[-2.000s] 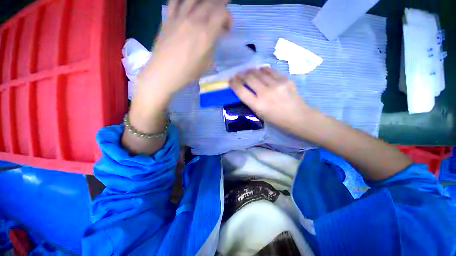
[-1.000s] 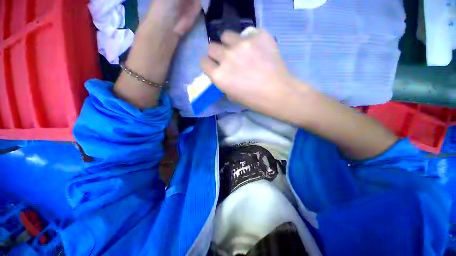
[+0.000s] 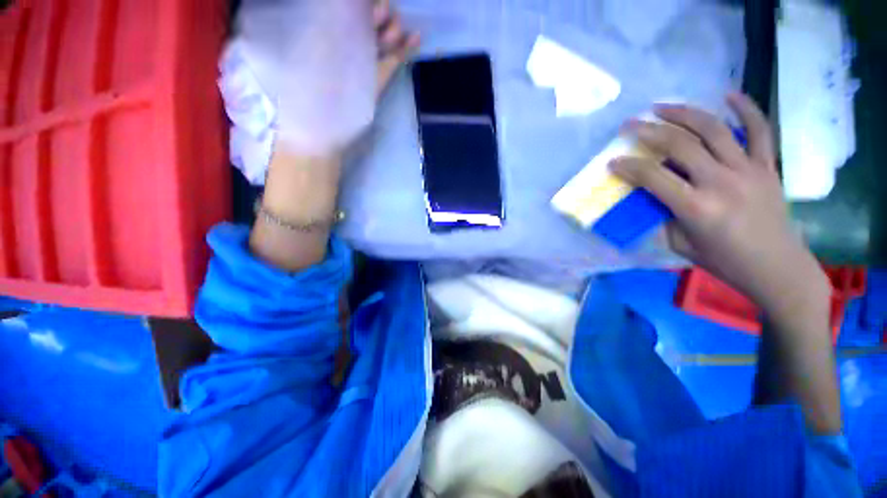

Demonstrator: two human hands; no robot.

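Note:
A glossy black phone point(image 3: 459, 146) lies face up on the pale ribbed mat point(image 3: 389, 209), upright in view. My right hand point(image 3: 705, 180) is over the mat's right side, its fingers around a squeegee block point(image 3: 608, 199) with white, yellow and blue bands. My left hand point(image 3: 384, 44) is at the upper left; a milky translucent film sheet point(image 3: 306, 78) hangs from it and hides most of the hand. A white folded wipe point(image 3: 574, 76) lies on the mat right of the phone.
A large red tray point(image 3: 92, 156) stands at the left, with crumpled white wipes point(image 3: 248, 117) beside it. A white film stack point(image 3: 815, 107) lies on the dark green bench at the right. A red tray point(image 3: 720, 302) is below the bench's right edge.
My right hand has moved right with the squeegee block, away from the phone. The phone is now fully uncovered. A film sheet now shows over my left hand.

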